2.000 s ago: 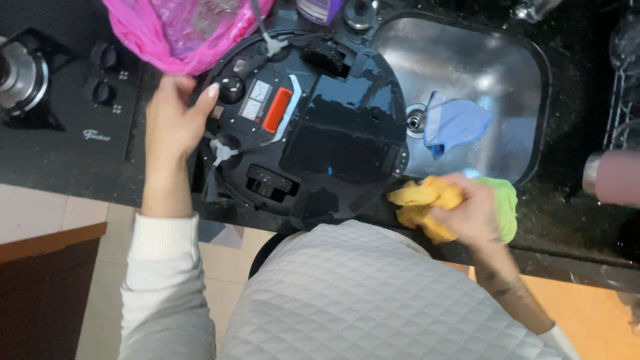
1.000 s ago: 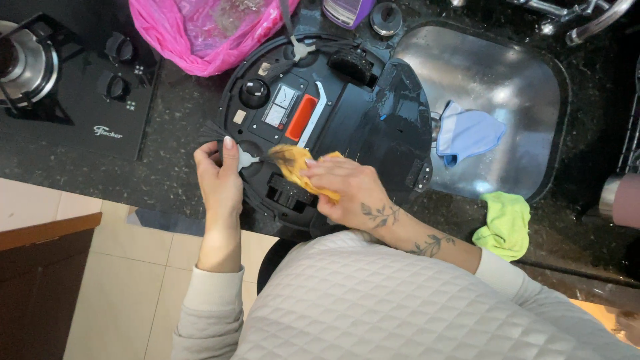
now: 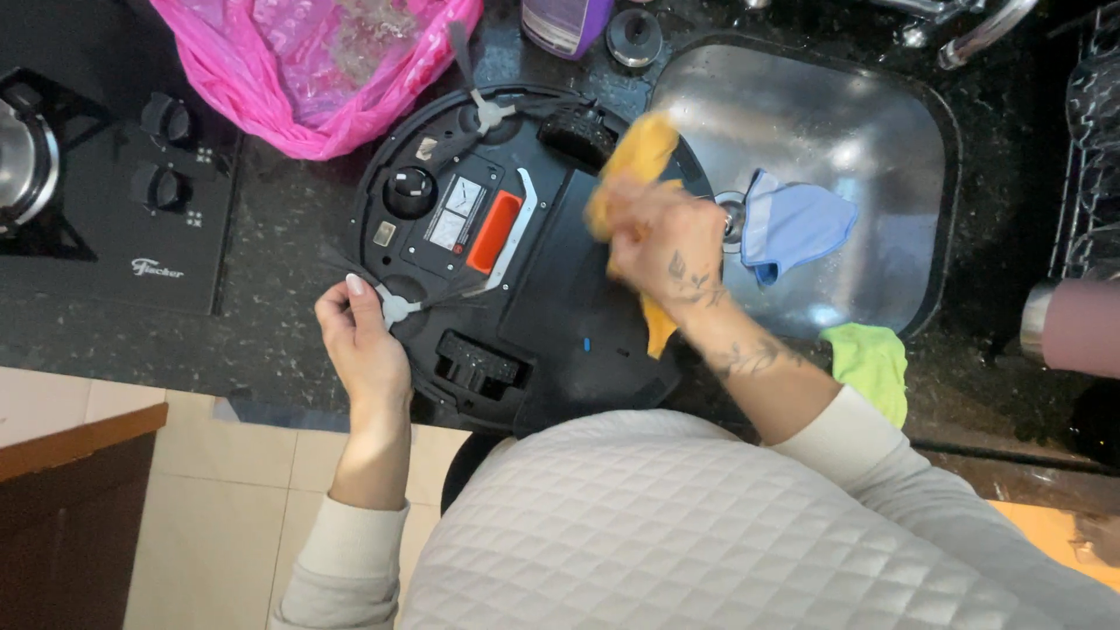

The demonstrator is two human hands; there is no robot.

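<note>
A black robot vacuum cleaner (image 3: 560, 289) lies upside down on the dark stone counter, its wheels, orange part and two side brushes showing. My left hand (image 3: 363, 346) grips the vacuum's left rim, thumb and fingers at the lower side brush (image 3: 398, 304). The upper side brush (image 3: 490, 114) sits near the pink bag. In my right hand (image 3: 661, 241), which is blurred, a yellow cloth (image 3: 643, 153) is bunched over the vacuum's right part, beside the sink. Part of the cloth hangs below the hand.
A pink plastic bag (image 3: 306, 79) holds clear crumpled material. Left is a gas cooktop (image 3: 114, 254). Behind stand a purple bottle (image 3: 564, 22) and a round metal-rimmed item (image 3: 634, 39). The steel sink (image 3: 892, 236) holds a blue cloth (image 3: 796, 223); a green cloth (image 3: 871, 367) hangs at its corner. A pink cylinder (image 3: 1081, 328) lies right.
My right hand has moved with the yellow cloth from the lower side brush to the vacuum's right part; two seconds ago it was near the sink's lower edge. My left hand stays at the rim.
</note>
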